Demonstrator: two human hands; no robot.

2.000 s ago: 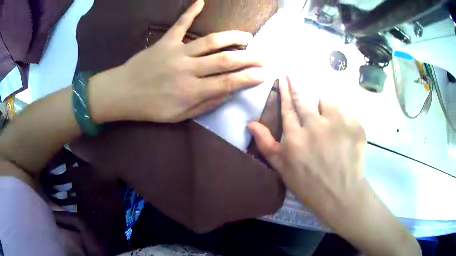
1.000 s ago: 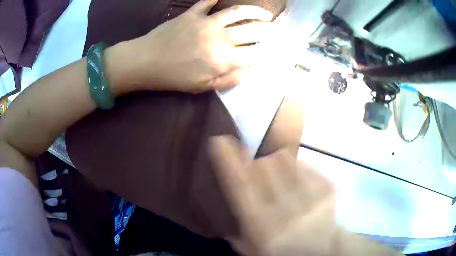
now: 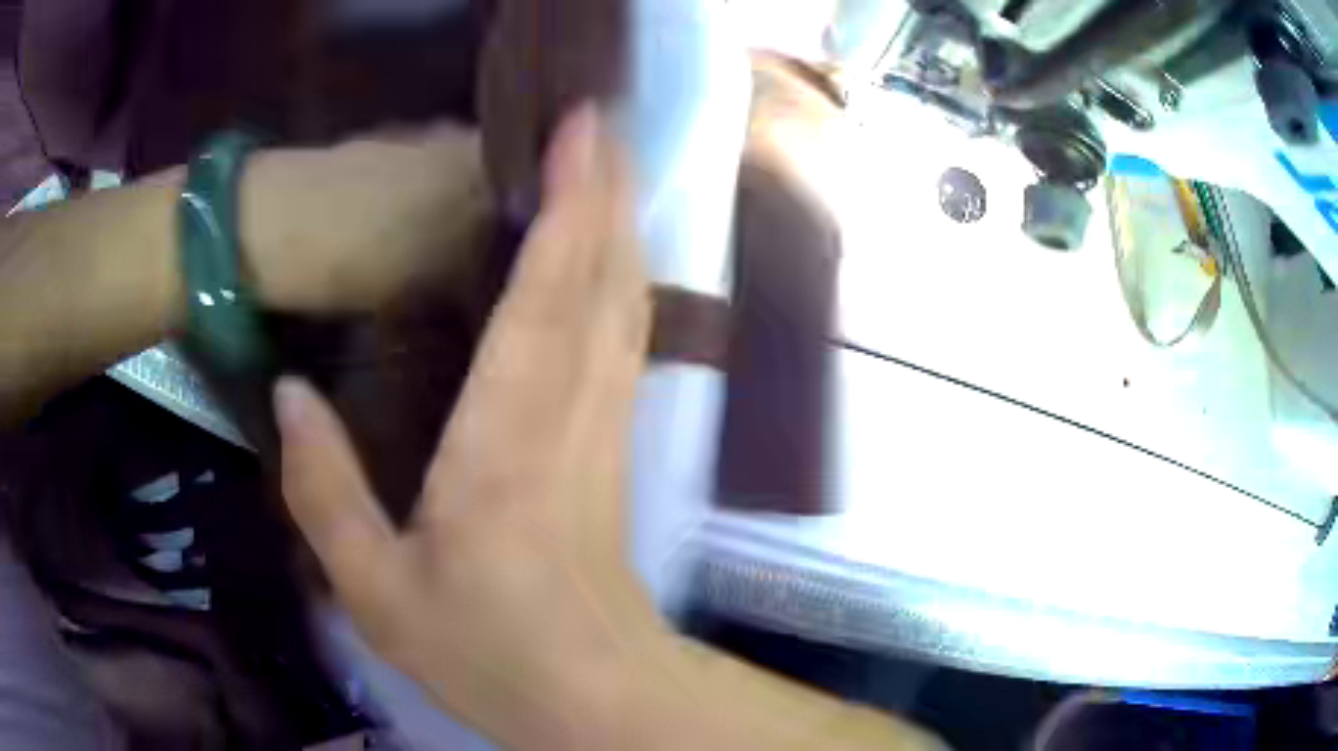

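Note:
The dark brown garment panel [image 3: 396, 74] is blurred and lies folded over at the left and centre. White pocketing [image 3: 682, 191] runs down beside it, with a short brown strip [image 3: 687, 326] across it. A brown facing piece [image 3: 782, 352] lies along its right side on the table. My left hand [image 3: 389, 213], behind a green bangle, reaches into the brown cloth; its fingers are hidden. My right hand [image 3: 521, 455] is blurred and lies flat over the cloth's left part, fingers extended and thumb spread, with no visible grip.
The sewing machine's presser foot area [image 3: 939, 66] is at the top under bright light. Thread guides and knobs [image 3: 1059, 147] stand right of it. The white machine table [image 3: 1027, 499] has a ruler-marked front edge. Brown cloth [image 3: 110, 88] hangs at the upper left.
The panel has been turned or folded over leftward, showing the white pocketing as an upright band and the brown facing beside it. My right hand has moved left and up; my left fingers have become hidden.

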